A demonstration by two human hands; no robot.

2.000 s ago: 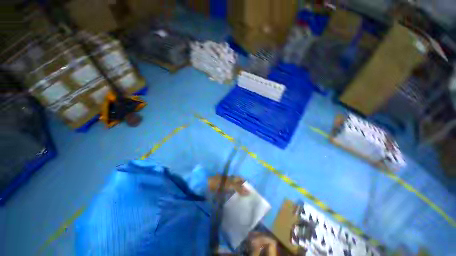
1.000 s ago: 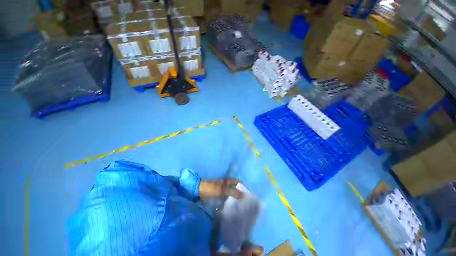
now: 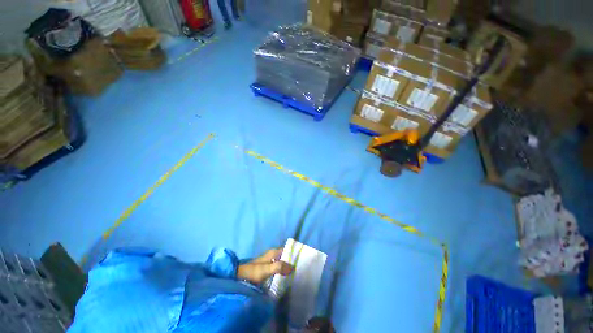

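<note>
A short row of white-grey boxes (image 3: 305,279) is held low in front of my body, with a plain pale face up and thin edges along its left side. My left hand (image 3: 263,266) grips its far-left end, fingers and thumb around it. My right hand (image 3: 318,324) is at its near end, mostly cut off by the bottom edge and dark. Dark strands hang blurred across the view and partly cover the boxes.
Grey stacked boxes (image 3: 26,286) are at the lower left. A film-wrapped load (image 3: 302,68), brown sealed cartons (image 3: 416,91) and an orange pallet jack (image 3: 400,148) are ahead. A blue pallet (image 3: 497,309) and white boxes (image 3: 549,234) are at right. Yellow-black lines mark the floor.
The view has swung left: the pallet jack, cartons and blue pallet have shifted right, and flattened brown cardboard and grey stacked boxes now show at left. Both hands still hold the boxes.
</note>
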